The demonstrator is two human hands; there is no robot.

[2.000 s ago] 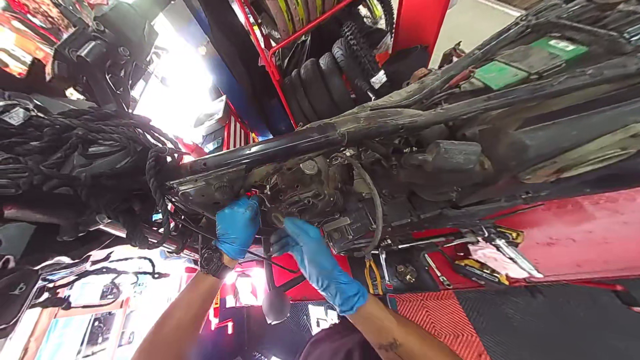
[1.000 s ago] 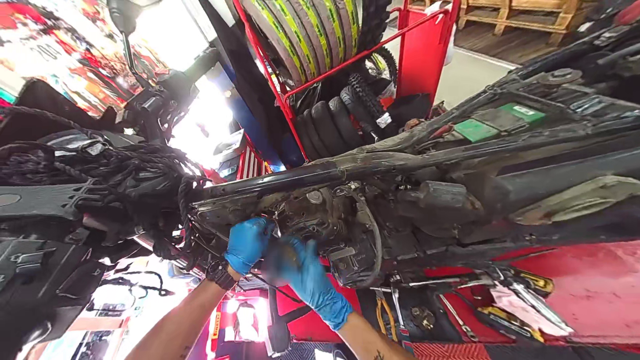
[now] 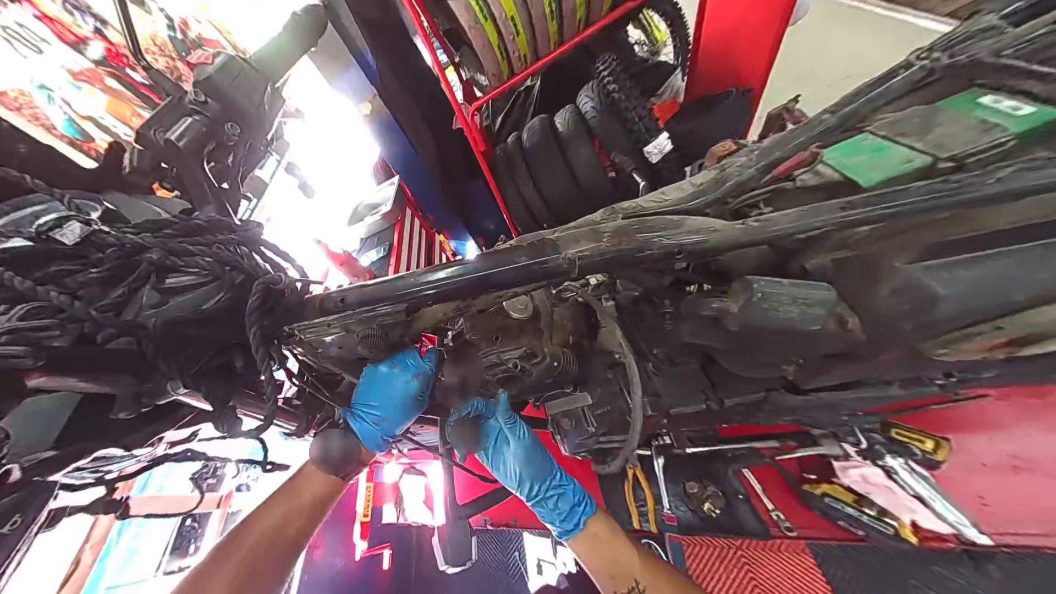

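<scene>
A dirty motorcycle engine (image 3: pixel 520 346) sits under the black frame tube (image 3: pixel 462 276) of a stripped motorcycle. My left hand (image 3: pixel 391 396), in a blue glove, has its fingers curled at the left side of the engine, beside a small red part (image 3: pixel 428 341). Whether it grips anything is hidden. My right hand (image 3: pixel 516 454), also blue-gloved, is just below and right of it, its fingers bent near the engine's lower edge. A blurred patch covers part of its fingers, so what it holds cannot be told. A rubber hose (image 3: pixel 631 379) curves down to the right of both hands.
Bundled black cables (image 3: pixel 198 289) hang at the left. Below the engine, orange-handled pliers (image 3: pixel 639 495), a wrench (image 3: pixel 662 478) and other tools lie on a dark mat. Black tyres (image 3: pixel 561 157) stand in a red rack behind. A battery with green parts (image 3: pixel 876 159) sits at the upper right.
Both hands stay at the left side of the engine, close together. The view has shifted. No thing has plainly been picked up or let go.
</scene>
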